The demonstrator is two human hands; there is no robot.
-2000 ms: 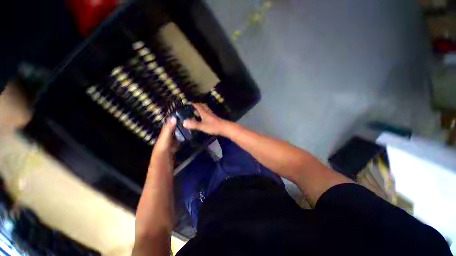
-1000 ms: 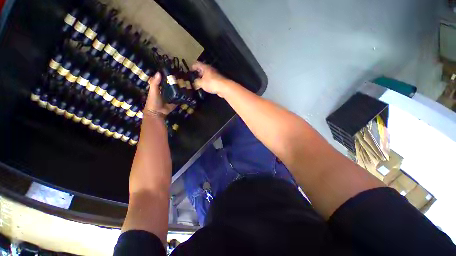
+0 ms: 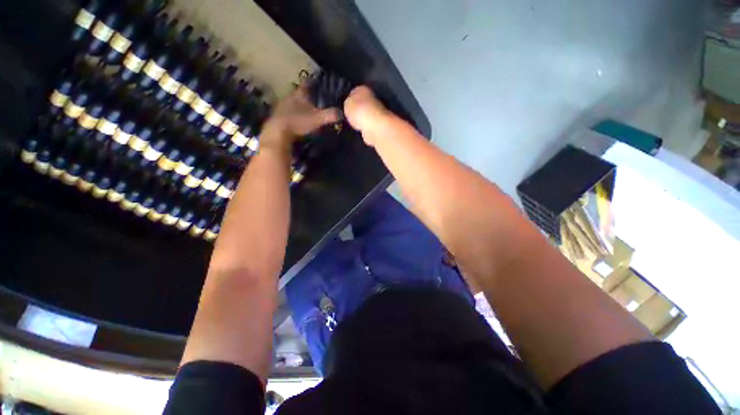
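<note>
Rows of black power adapters with pale bands (image 3: 150,150) stand packed in the large black tote (image 3: 122,263). A tan cardboard sheet (image 3: 235,32) lies in it, partly covered. My left hand (image 3: 299,120) is at the tote's right part, its thumb stretched over a dark clump of power adapters (image 3: 329,87). My right hand (image 3: 363,109) is curled against the other side of the clump, close to the tote's right wall. The fingertips and much of the clump are hidden.
The tote's thick rim (image 3: 393,81) borders the grey floor (image 3: 503,73). A white label (image 3: 57,326) is on the near rim. A pale bench edge (image 3: 97,381) runs below. On the right are a black file box (image 3: 566,182), brown cartons (image 3: 641,296) and a white table (image 3: 673,235).
Both hands have moved up and to the right with the clump of adapters, towards the tote's right wall. The clump has turned, and its pale bands are now mostly hidden.
</note>
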